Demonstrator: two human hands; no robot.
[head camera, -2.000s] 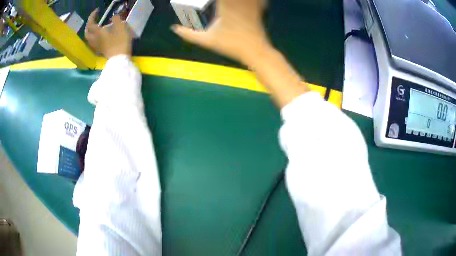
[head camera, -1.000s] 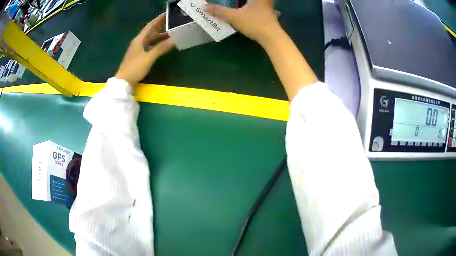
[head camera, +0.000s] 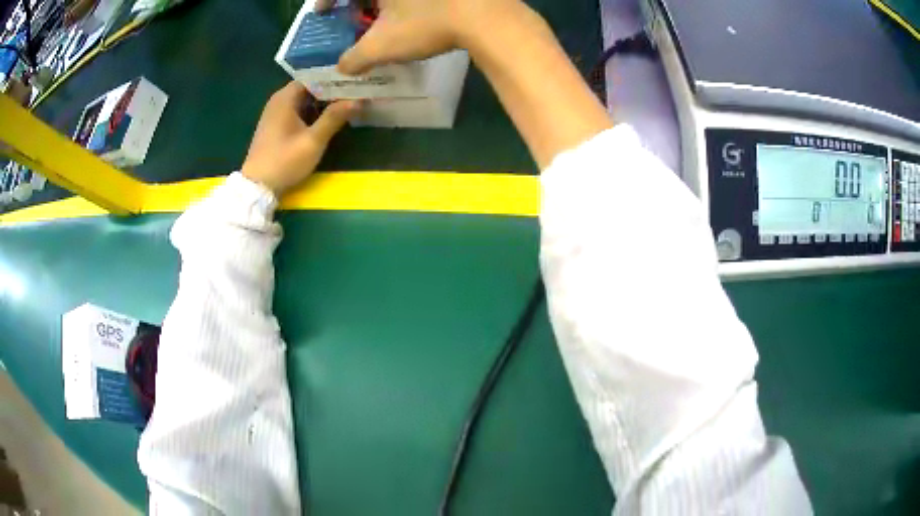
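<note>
A white retail box (head camera: 419, 96) with a blue panel is at the top centre, above the dark green surface beyond the yellow strip. Its lid, with the blue panel and watch picture, sits tilted over the lower part, with a dark gap between them at the left. My right hand (head camera: 409, 30) grips the lid from above, its fingers partly cut off by the top edge. My left hand (head camera: 288, 136) holds the lower part at its left corner; some of its fingers are hidden under the lid.
The scale (head camera: 797, 191) at right shows 0.0, its grey platter (head camera: 797, 50) bare in view. One GPS box (head camera: 101, 368) stands on the mat left of my left sleeve. Another box (head camera: 123, 121) lies beyond the yellow strip (head camera: 424, 194). A black cable (head camera: 489, 383) crosses the mat.
My hands first reached to separate places, then came together on an open box. The lid has since turned blue panel up and now lies over the lower part. The view has shifted.
</note>
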